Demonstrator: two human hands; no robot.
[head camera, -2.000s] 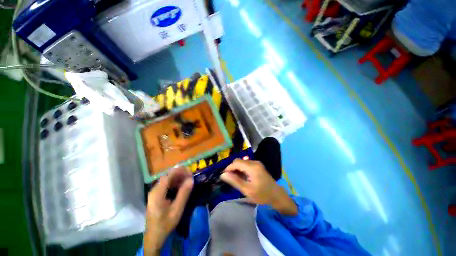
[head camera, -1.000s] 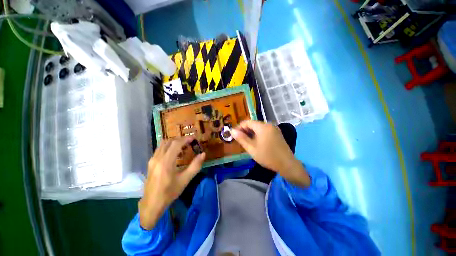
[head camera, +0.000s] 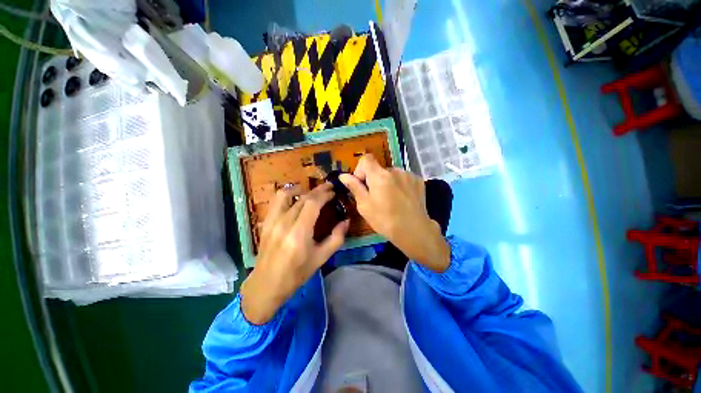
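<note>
The orange-brown fixture plate (head camera: 265, 173) lies in a pale green frame (head camera: 240, 201) in front of me. My left hand (head camera: 296, 230) is over the middle of the plate, fingers spread and bent, fingertips near the centre. My right hand (head camera: 392, 201) is over the plate's right part, its fingertips at the dark fixture nest (head camera: 336, 181). Both hands' fingertips nearly meet there. A small dark part may be under them, but the fingers cover it and I cannot tell if either hand grips it.
Stacked clear trays (head camera: 115, 192) with several round black parts stand at left. A compartment tray (head camera: 446, 115) lies at right. Behind the plate are a hazard-striped base (head camera: 323, 80), marked white paper (head camera: 259, 121) and white wrap (head camera: 115, 46). Red stools (head camera: 642, 100) stand at far right.
Both hands have moved inward and come together at the plate's centre. The light ring-shaped part seen at my right fingertips a second ago no longer shows. The view has shifted slightly.
</note>
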